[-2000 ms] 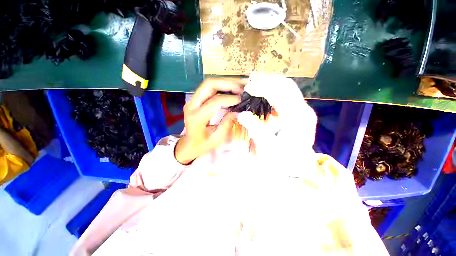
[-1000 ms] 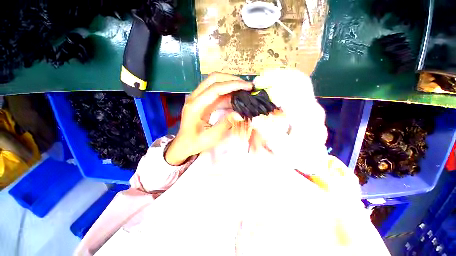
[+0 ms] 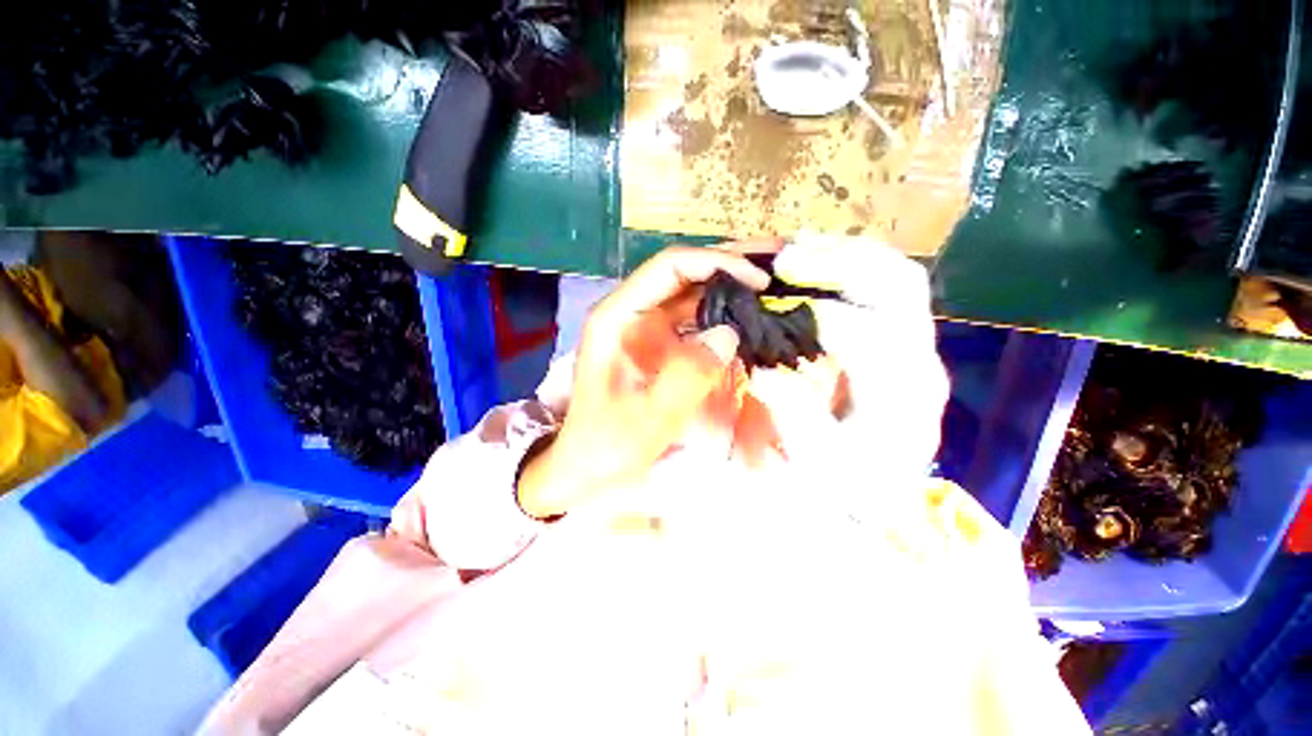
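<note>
A black ruffled flower head (image 3: 760,325) is held between my two hands just below the bench edge. My bare left hand (image 3: 645,367) pinches its left side, fingers on top and thumb in front. My gloved right hand (image 3: 863,338) is at its right side; the white glove is overexposed, so its finger shape is hard to tell. The white glue dish (image 3: 810,78) sits on the stained cardboard mat (image 3: 691,158), with a thin pale stick (image 3: 873,121) beside it. The lower side of the flower head is hidden.
A black tool with a yellow band (image 3: 449,158) lies left of the mat. Black pieces (image 3: 216,86) are heaped at far left. Below are a blue bin of black pieces (image 3: 345,352) and a blue bin of brown pieces (image 3: 1151,482). A person's arm (image 3: 51,345) shows at left.
The view has shifted, so the bench things sit farther right. The flower head has been turned and its folds show more openly than two seconds ago. Both hands remain at it.
</note>
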